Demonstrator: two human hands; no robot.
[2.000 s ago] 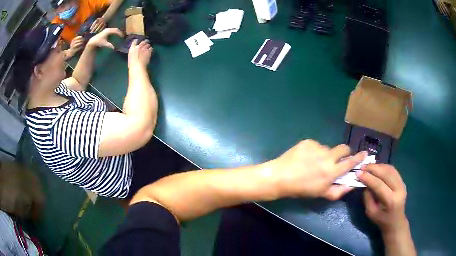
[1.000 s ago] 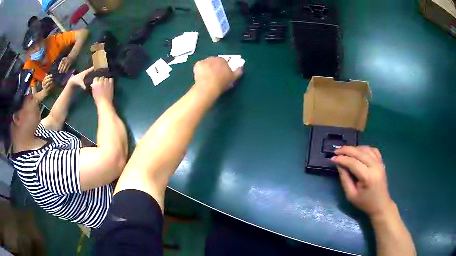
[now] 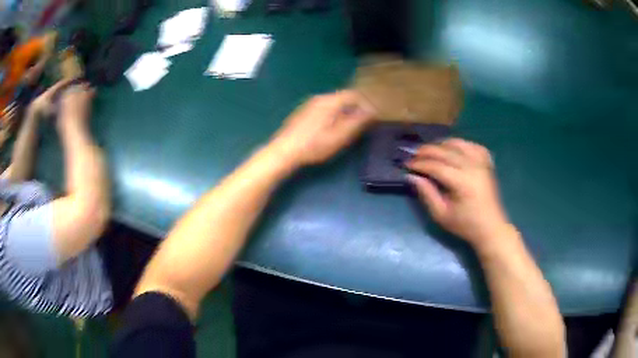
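Note:
The retail box (image 3: 383, 155) stands on the table with its plain brown lid (image 3: 409, 91) raised at the back and a flat black insert in its base. My right hand (image 3: 458, 182) is over the base from the right, thumb and fingertips at the dark middle of the insert. Blur hides whether they grip the small device there. My left hand (image 3: 327, 127) is at the left side of the box, by the corner where lid and base meet, fingers curled. I cannot tell whether it holds anything.
White papers (image 3: 241, 56) lie on the green table (image 3: 315, 231) at the back left. More loose white papers (image 3: 183, 29) lie farther left. A tall black stack (image 3: 380, 26) stands behind the lid. A person in a striped top (image 3: 45, 245) works at the left.
My left hand has come back from the papers to the box. The top paper now shows white, uncovered. My right hand remains at the insert. The view has shifted and blurred.

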